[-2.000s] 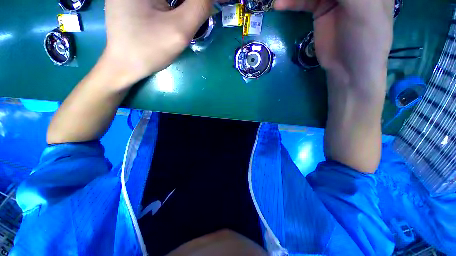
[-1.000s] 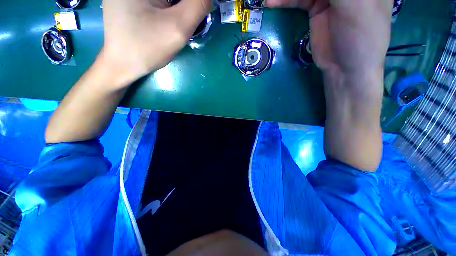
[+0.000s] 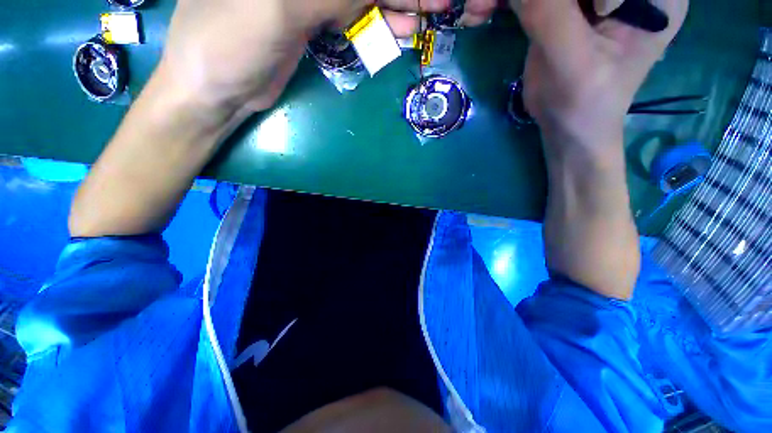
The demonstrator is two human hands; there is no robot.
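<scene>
At the top edge, a dark round unit [image 3: 446,14] is between my fingers, partly cut off. My left hand [image 3: 245,51] has its fingers around it. A white battery with a yellow end [image 3: 377,42] hangs tilted by the left fingers. My right hand [image 3: 584,72] grips a black tool [image 3: 641,13], whose tip is hidden. Another yellow-ended battery [image 3: 442,51] lies below the held unit. A black ring-shaped unit with a pale centre [image 3: 436,106] lies below it on the green bench. Another round unit [image 3: 337,52] is partly hidden beside my left hand.
At left, a round unit [image 3: 100,70] lies below a battery [image 3: 124,28]. Another round unit [image 3: 518,100] is partly behind my right wrist. At right are dark tweezers [image 3: 673,105], a blue ring-shaped item [image 3: 681,166] and stacked clear trays [image 3: 719,228]. The green bench's front edge [image 3: 339,199] runs across my body.
The battery by my left fingers now sits tilted, further left and lower. My right hand has turned, and the black tool in it now shows. The view has shifted slightly.
</scene>
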